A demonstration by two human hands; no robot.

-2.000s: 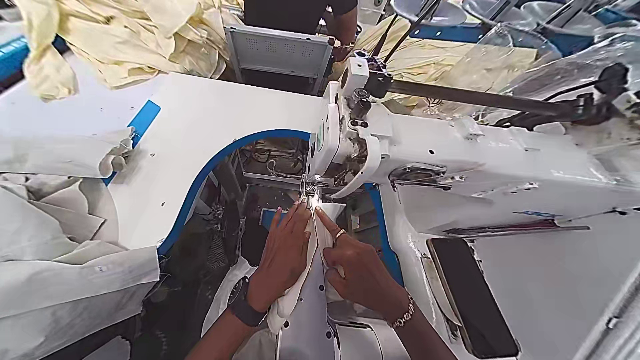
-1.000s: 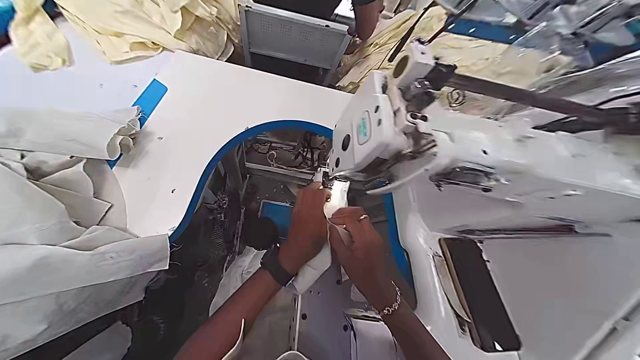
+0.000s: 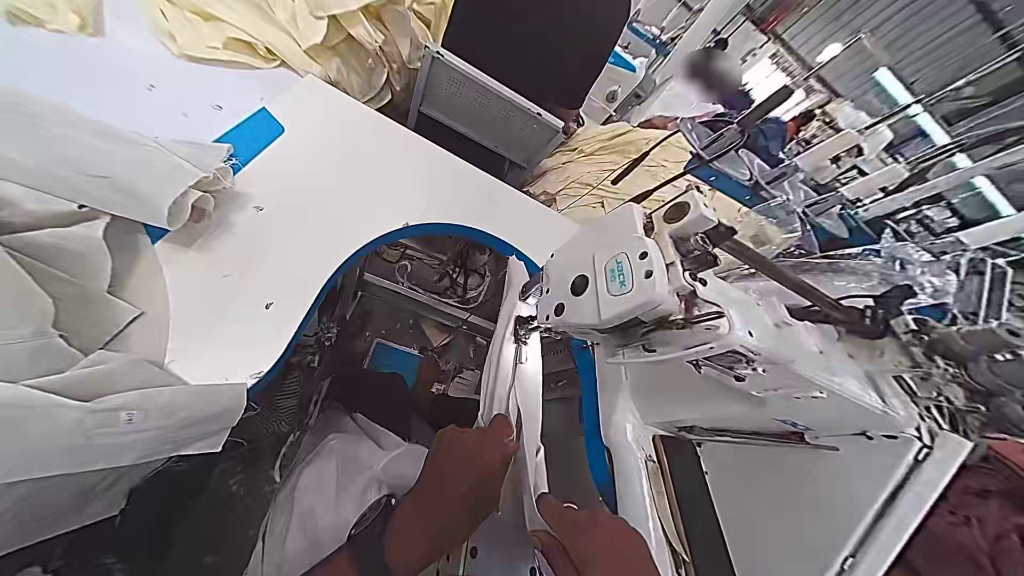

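A white Jack sewing machine head [image 3: 608,276] reaches in from the right over a narrow arm. White fabric [image 3: 524,392] runs lengthwise from the needle and presser-foot area [image 3: 526,328] towards me. My left hand [image 3: 460,488], with a dark band at the wrist, is closed on the fabric's left side below the needle area. Lower and to the right, my right hand [image 3: 592,536] pinches the same fabric between thumb and fingers; a ring shows on one finger. More white fabric [image 3: 344,472] hangs at the left of my left forearm.
A white table [image 3: 384,176] with a blue-edged curved cutout surrounds the work area. Pale fabric pieces [image 3: 96,320] lie at left, yellow cloth [image 3: 320,40] beyond. A phone-like dark object [image 3: 692,504] lies at right. A person in dark clothing [image 3: 532,48] is across the table; others are farther back.
Both hands have moved down the fabric, away from the needle area, and a longer stretch of fabric shows between them and the machine. The view has tilted and shifted.
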